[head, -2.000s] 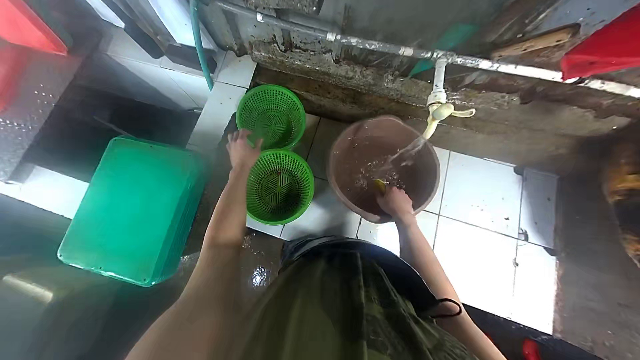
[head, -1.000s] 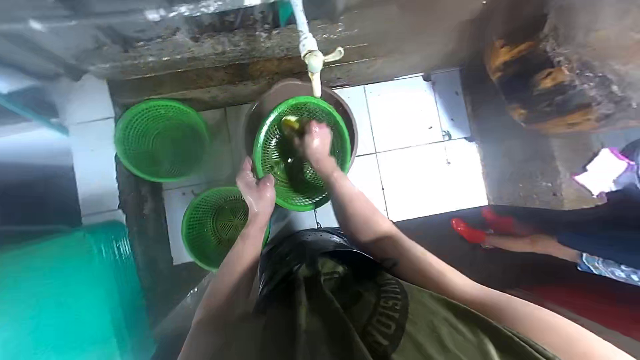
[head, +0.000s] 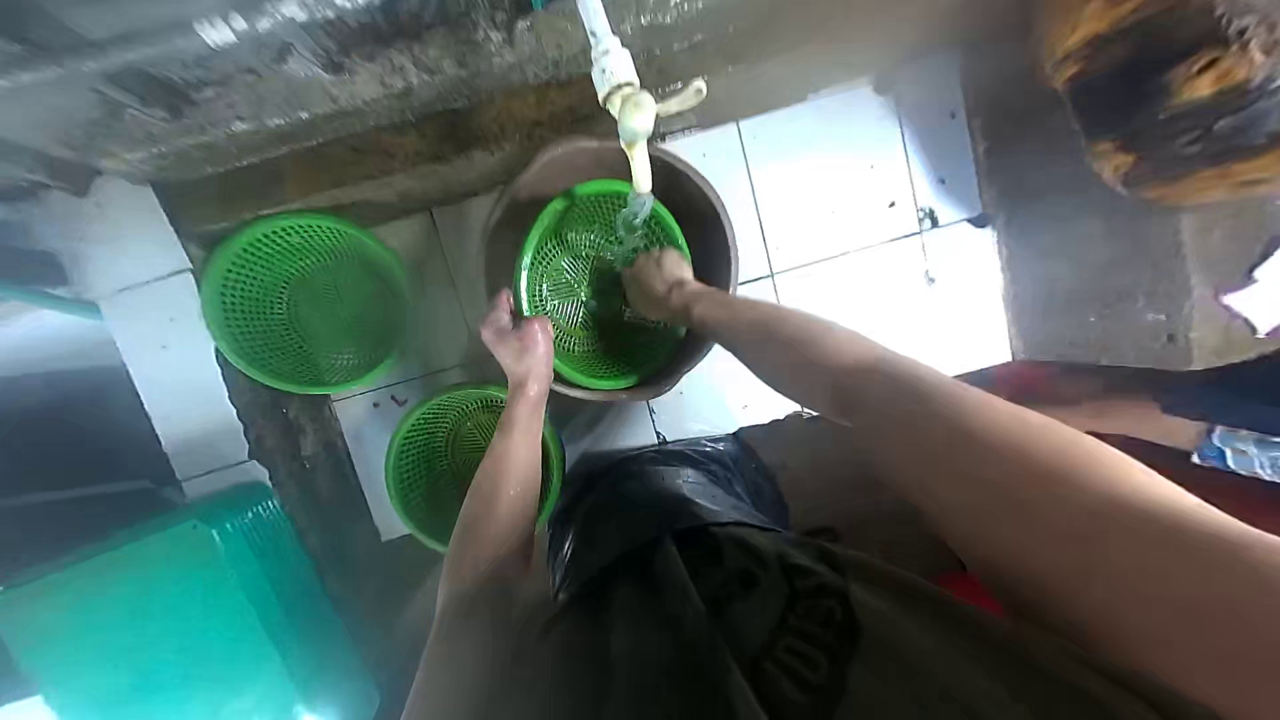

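My left hand (head: 520, 345) grips the left rim of a green plastic basket (head: 565, 290), which is tilted inside a brown plastic basin (head: 712, 215). Inside that basket is my right hand (head: 658, 285), its fingers pointing down and partly hidden, so whether it holds anything is unclear. Water runs from a white plastic tap (head: 636, 125) into the basket beside my right hand. Another green basket (head: 305, 300) stands at the left, and a smaller-looking green basket (head: 440, 460) sits below it, partly behind my left forearm.
A teal plastic crate (head: 150, 620) lies at the lower left. White floor tiles (head: 840, 200) surround the basin, beside a rough wall along the back. At the right are a worn yellow and dark object (head: 1180, 100) and part of another person (head: 1130, 420).
Two seconds ago my left hand was at the two baskets on the left; a green basket is now in the basin with my left hand on it. The yellow item earlier near my right hand is out of sight.
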